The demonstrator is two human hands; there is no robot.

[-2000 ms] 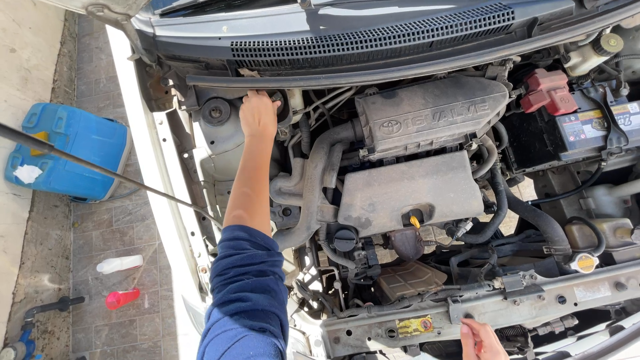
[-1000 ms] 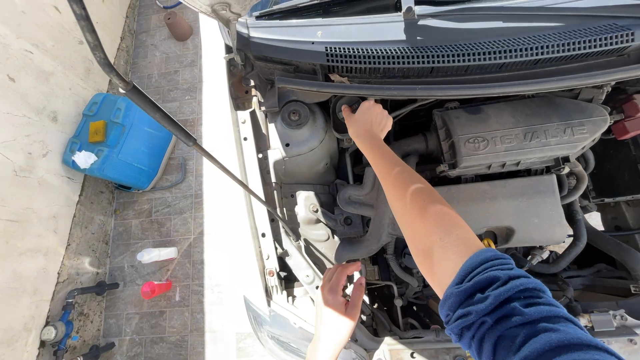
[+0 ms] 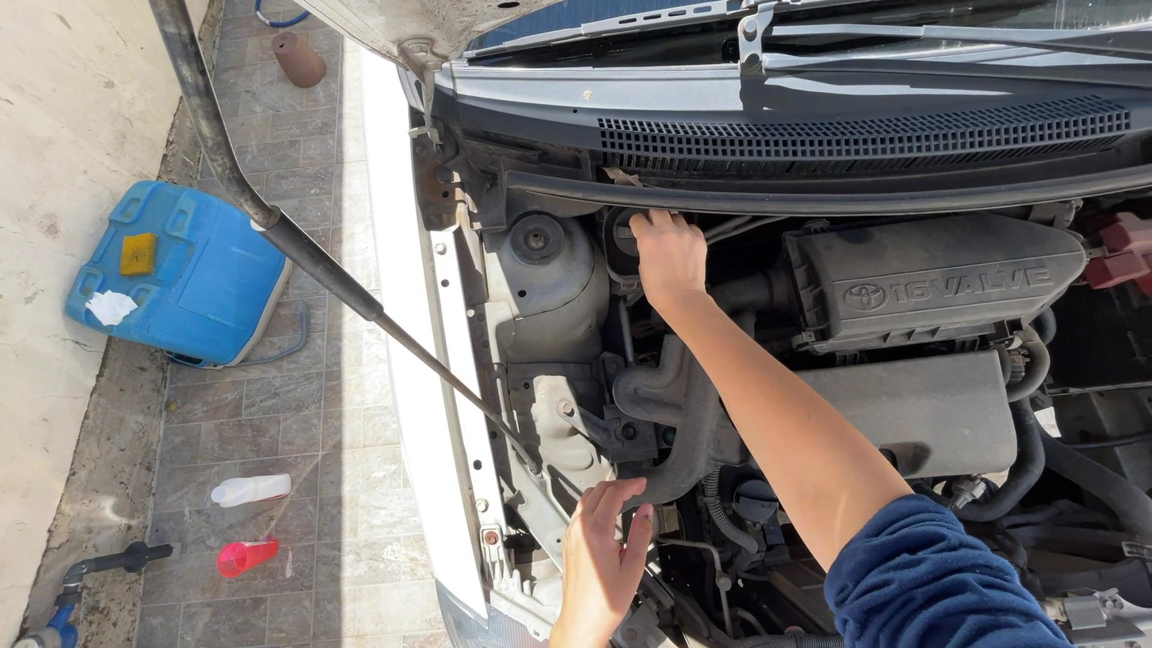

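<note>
In the head view, my right hand (image 3: 671,255) reaches into the car's engine bay from the lower right, its fingers curled at the right side of a round black cap (image 3: 623,232) under the cowl edge. The fingertips' grip is partly hidden by the hand. My left hand (image 3: 607,544) is lower down, near the front corner of the bay, thumb and fingers apart and empty. A dark air duct (image 3: 686,450) runs between the hands. To the right are the air filter housing (image 3: 936,279) and a grey engine cover (image 3: 909,409).
A hood prop rod (image 3: 432,364) slants across the left fender. The strut mount (image 3: 537,238) lies left of the cap. On the paving are a blue plastic container (image 3: 202,270), a white bottle (image 3: 252,489) and a red plastic item (image 3: 247,556), beside a wall.
Two seconds ago my left hand was by the cap and my right at the front crossmember. Now my right is at the cap and my left near the front corner. The view has shifted left.
</note>
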